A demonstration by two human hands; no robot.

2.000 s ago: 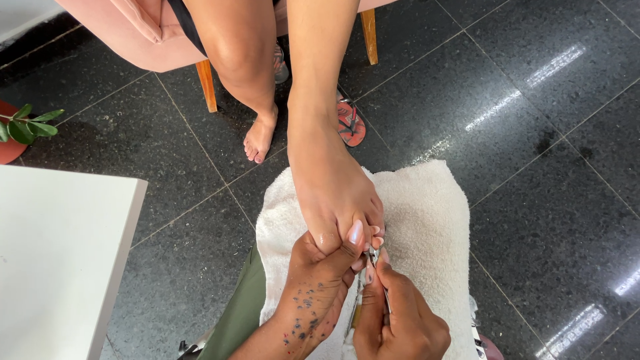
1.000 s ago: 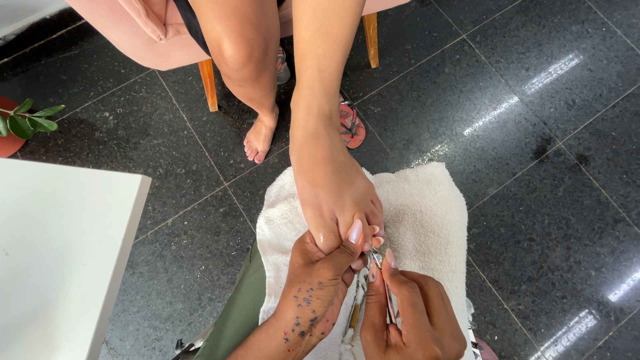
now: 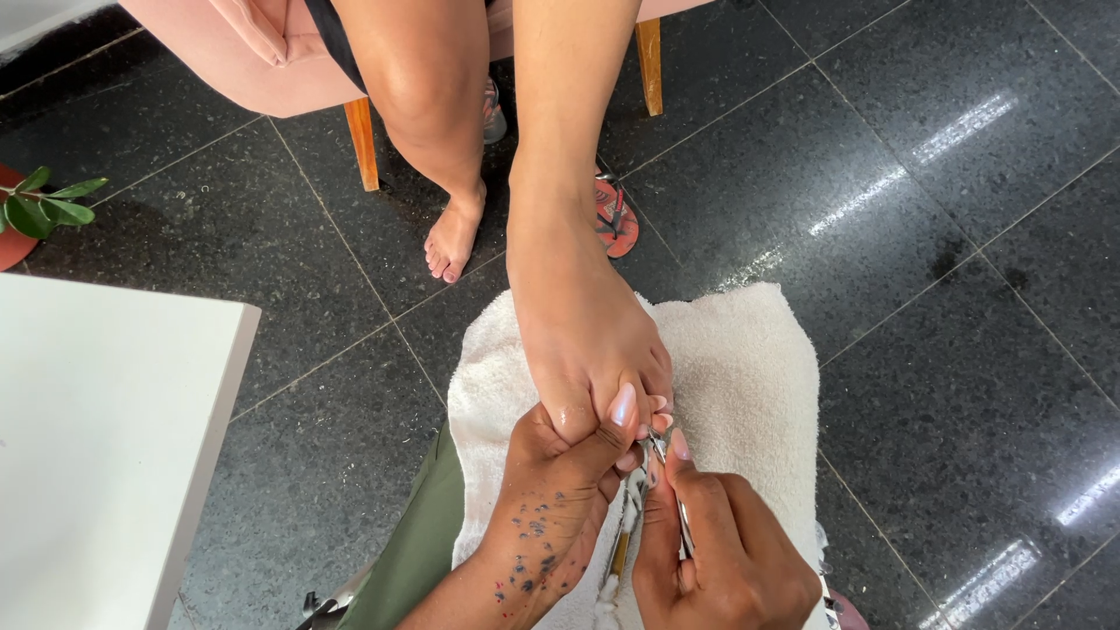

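Another person's bare foot [image 3: 582, 297] rests on a white towel [image 3: 735, 367] over my lap. My left hand [image 3: 560, 490] grips its toes, the thumb lying across them near the big toe. My right hand [image 3: 717, 542] holds metal cuticle nippers [image 3: 684, 521], their tip at one of the smaller toes. The exact contact of the tip is hidden among the fingers. Between my hands, on the towel, lies a slim tool with a gold-coloured part [image 3: 619, 553], with white material that looks like cotton [image 3: 632, 507] beside it.
A white table [image 3: 114, 420] stands at the left, a potted plant [image 3: 39, 210] beyond it. The person's other foot [image 3: 455, 236] is on the dark tiled floor. Near it are a red flip-flop [image 3: 617, 219] and a pink chair [image 3: 289, 79] with wooden legs.
The nippers and my right hand have shifted slightly at the toes since the earlier frames. My left hand keeps its hold on the foot.
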